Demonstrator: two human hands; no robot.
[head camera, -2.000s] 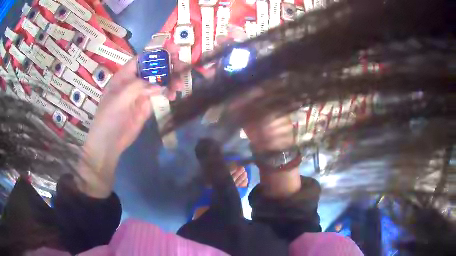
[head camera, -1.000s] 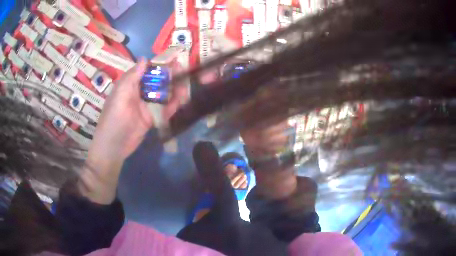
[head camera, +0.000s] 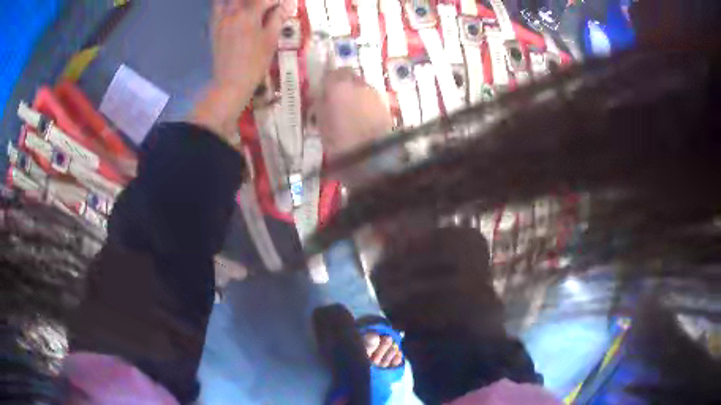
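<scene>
Smartwatches with cream straps lie face down in rows on a red mat (head camera: 278, 212); one watch (head camera: 289, 33) lies beside my left hand. My left hand (head camera: 243, 47) reaches to the top edge over the mat's left part; its fingertips are cut off or blurred, so its hold cannot be told. My right hand (head camera: 356, 115) is blurred over the middle of the rows, partly behind dark hair strands; whether it holds a watch cannot be told. Cream straps hang over the mat's near edge below the hands.
A white paper sheet (head camera: 134, 103) lies left of my left arm. Another red mat (head camera: 83, 126) with watches is at the far left. Dark hair strands blur the right side. Yellow-black tape (head camera: 605, 364) is at the lower right, and a blue-shod foot (head camera: 385, 356) below.
Both hands have moved forward over the rows, and the view has shifted. The lit watch screens that were at my hands no longer show.
</scene>
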